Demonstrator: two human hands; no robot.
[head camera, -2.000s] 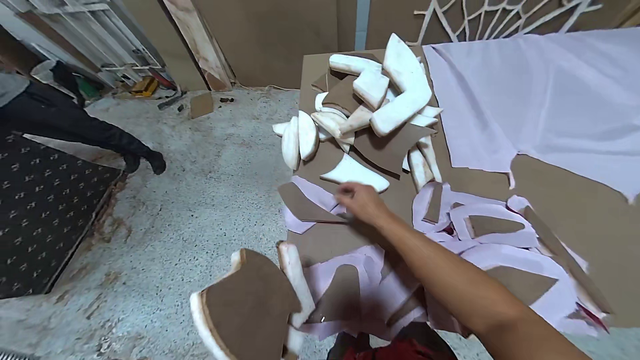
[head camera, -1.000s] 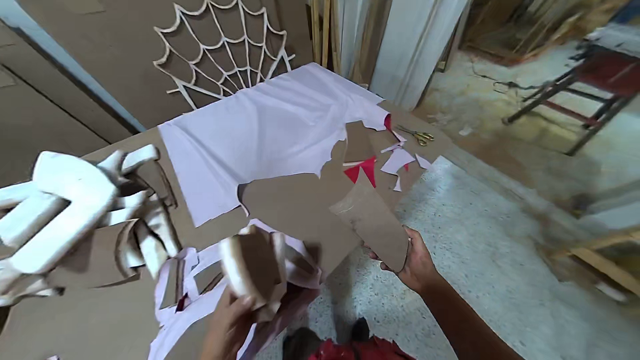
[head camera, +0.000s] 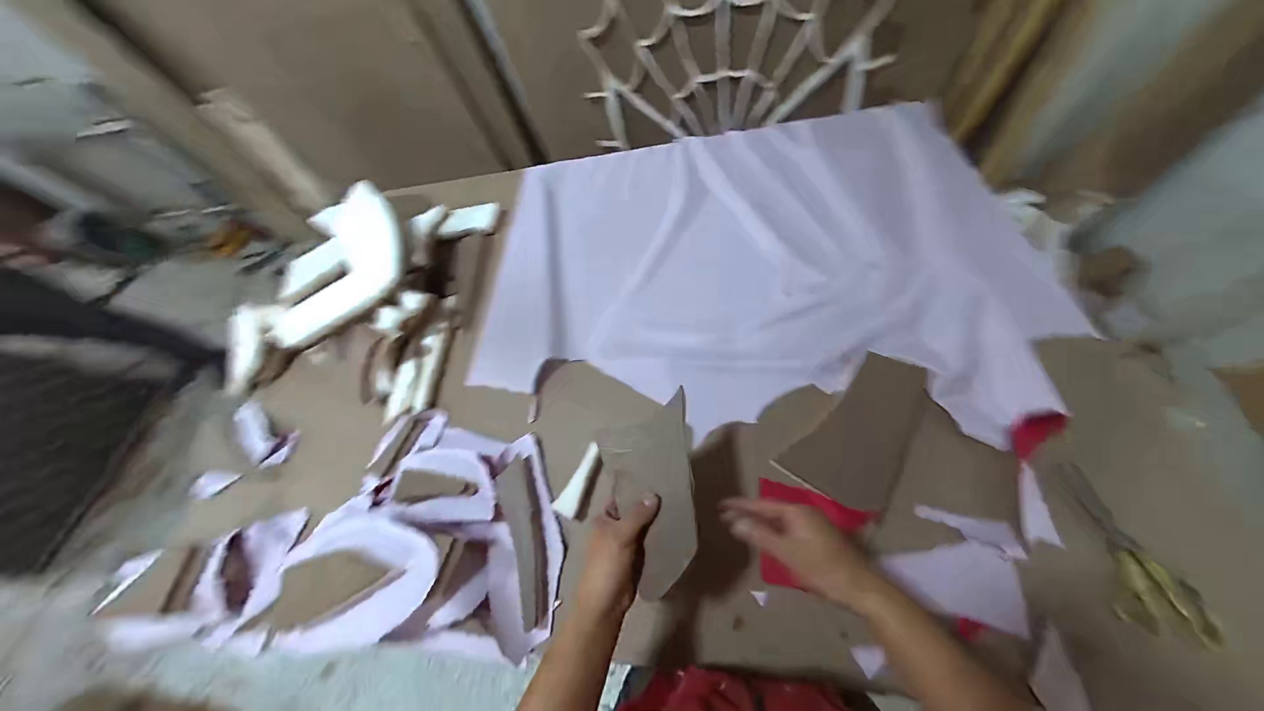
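My left hand (head camera: 617, 553) holds a flat tan cardboard-like piece (head camera: 664, 494) upright over the table, thumb on its face. A small white wedge-shaped piece (head camera: 577, 482) is just left of it. To the right, my right hand (head camera: 795, 543) has its fingers apart, with nothing in it, over a red fabric scrap (head camera: 780, 573). A larger brown panel piece (head camera: 857, 434) lies behind the red scrap. Pale lilac fabric (head camera: 731, 276) spreads across the back of the table. Pieces edged with lilac fabric (head camera: 375, 583) lie at the left front.
White padded pieces (head camera: 346, 267) are piled at the back left. Scissors with yellowish handles (head camera: 1150, 583) lie at the right, near lilac scraps (head camera: 963, 583). A white web-shaped frame (head camera: 726, 74) stands behind the table.
A second ago my left hand held a padded brown-and-white piece and my right hand held a flat tan piece. Now a flat tan piece is in my left hand and my right is empty. The view has swung left.
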